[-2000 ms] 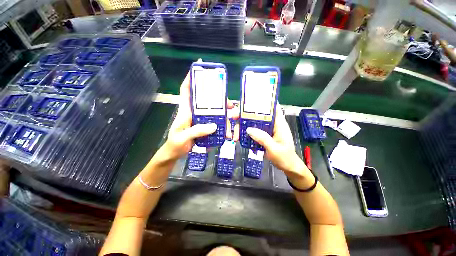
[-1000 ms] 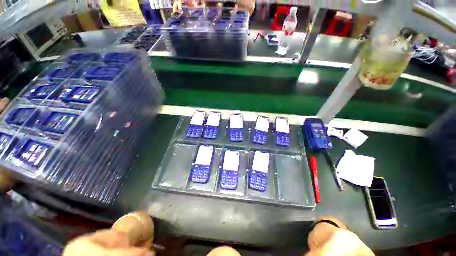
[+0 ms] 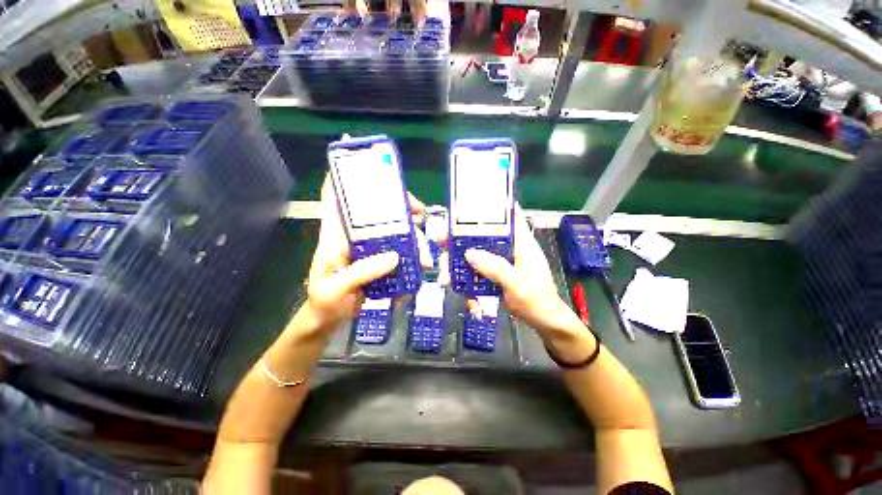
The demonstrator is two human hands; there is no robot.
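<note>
My left hand [image 3: 338,280] holds a blue keypad phone [image 3: 371,193] upright, tilted slightly left, its screen lit white and my thumb on the keys. My right hand [image 3: 527,280] holds a second blue keypad phone [image 3: 483,189], also lit white, with my thumb on its keypad. The two phones are side by side, apart, above the clear blister tray [image 3: 334,353]. In the tray's near row lie three blue phones [image 3: 426,327]. The tray's far row is mostly hidden behind my hands and the held phones.
A tall loaded tray stack [image 3: 184,242] stands at left, another stack [image 3: 851,232] at the right edge. Right of the tray lie a separate blue phone [image 3: 584,244], a red pen [image 3: 580,304], a dark stick, white slips [image 3: 656,301] and a smartphone [image 3: 707,360]. A person's hands show opposite.
One second ago both hands were low at the bottom edge, with no phone visible in them. Now both are raised over the tray, each holding a lit phone. The view has shifted slightly.
</note>
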